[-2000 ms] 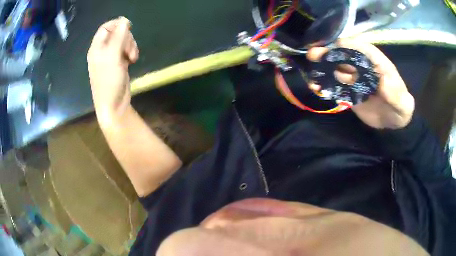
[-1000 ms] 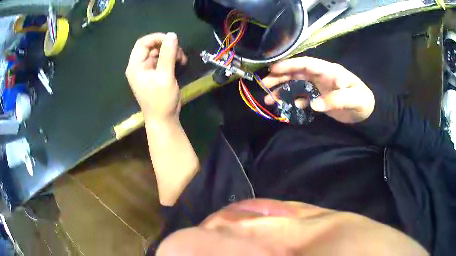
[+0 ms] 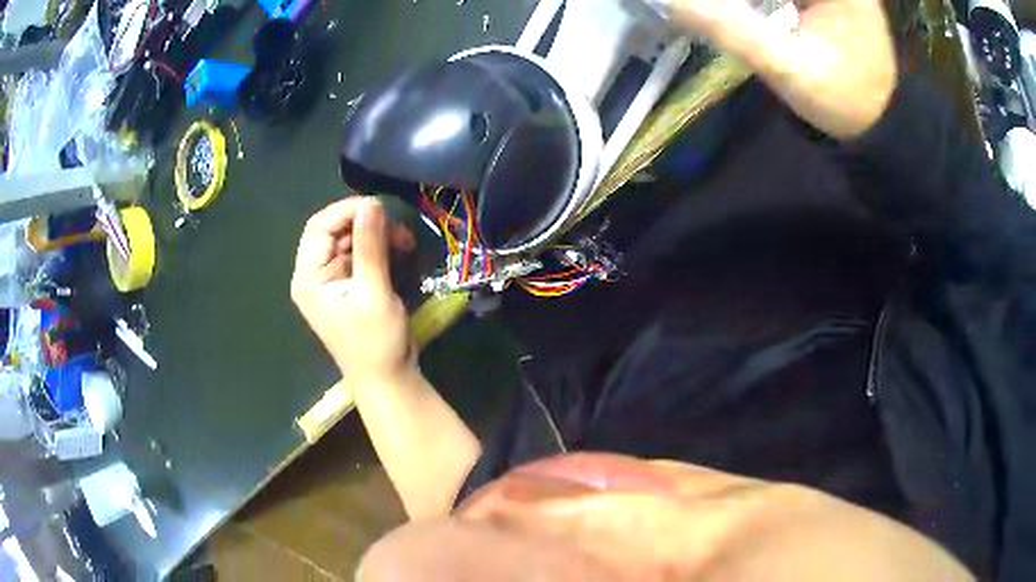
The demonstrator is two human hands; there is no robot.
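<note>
The black round camera housing (image 3: 420,125) with a pale rim lies on the bench near its edge. Coloured wires (image 3: 460,222) come out of it to a small board (image 3: 471,276) at the bench edge. More wires run right to a dark, blurred part (image 3: 591,264), probably the ring-shaped light board, in front of my dark clothing. My left hand (image 3: 354,284) is left of the housing, fingers curled and thumb near the fingertips; nothing shows in it. My right hand (image 3: 812,57) is at the top right by the white bracket (image 3: 608,57), partly cut off; its grip is unclear.
Yellow tape rolls (image 3: 133,248) lie at the left of the dark bench (image 3: 256,352). Clear plastic bags (image 3: 68,102), a blue block (image 3: 218,82) and cluttered parts are at the far left. The worn yellowish bench edge (image 3: 327,412) runs diagonally. Brown cardboard shows below.
My right hand has let go of the ring-shaped light board and moved up to the bracket. The housing shows lower and further left. My left hand stays curled and shows lower.
</note>
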